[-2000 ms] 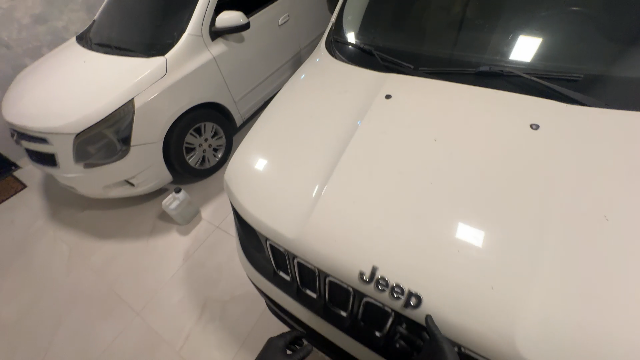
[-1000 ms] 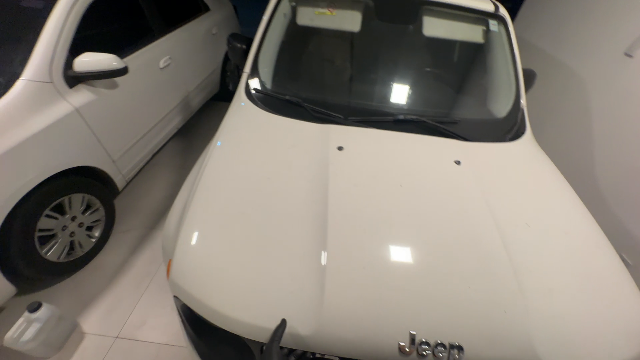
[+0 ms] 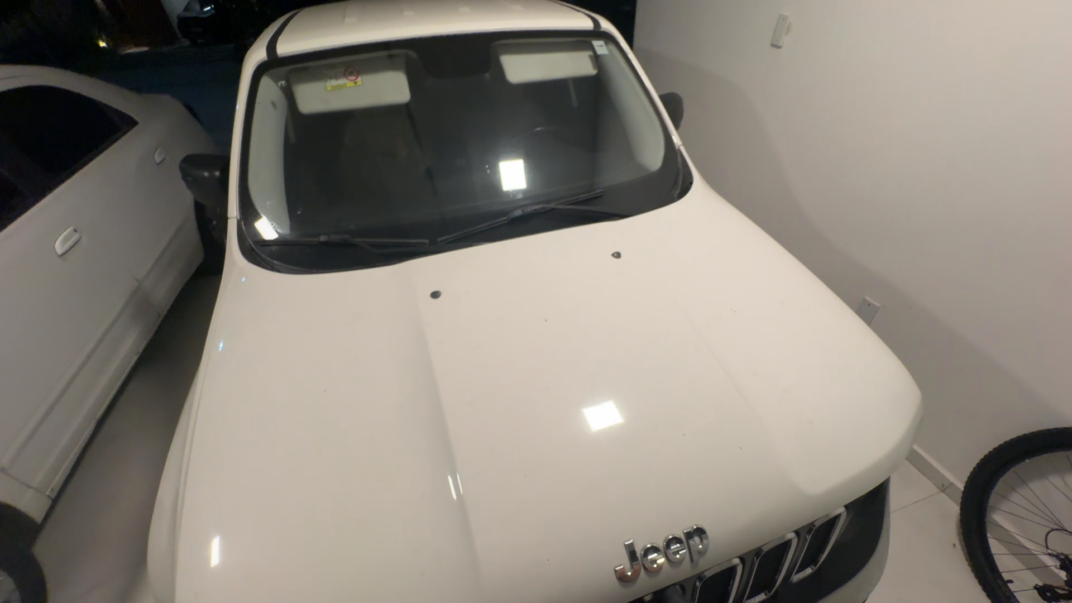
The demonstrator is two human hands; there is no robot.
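Neither of my hands can be made out now; a small dark shape at the bottom edge by the grille is too cut off to tell. A white Jeep's closed hood fills the middle of the view. The chrome Jeep emblem sits on its front edge, above the black grille with chrome-rimmed slots. Two small dark washer nozzles, the left one and the right one, stand on the hood below the windshield. The wiper arms rest low on the glass.
Another white car stands close on the left, with a narrow strip of floor between. A pale wall runs along the right side, bearing an outlet plate. A bicycle wheel is at the lower right, near the Jeep's front corner.
The view has swung right and up, bringing in the roof, wall and bicycle wheel. Black-gloved fingers seen earlier at the hood's front edge are no longer plainly visible; the white jug has left view.
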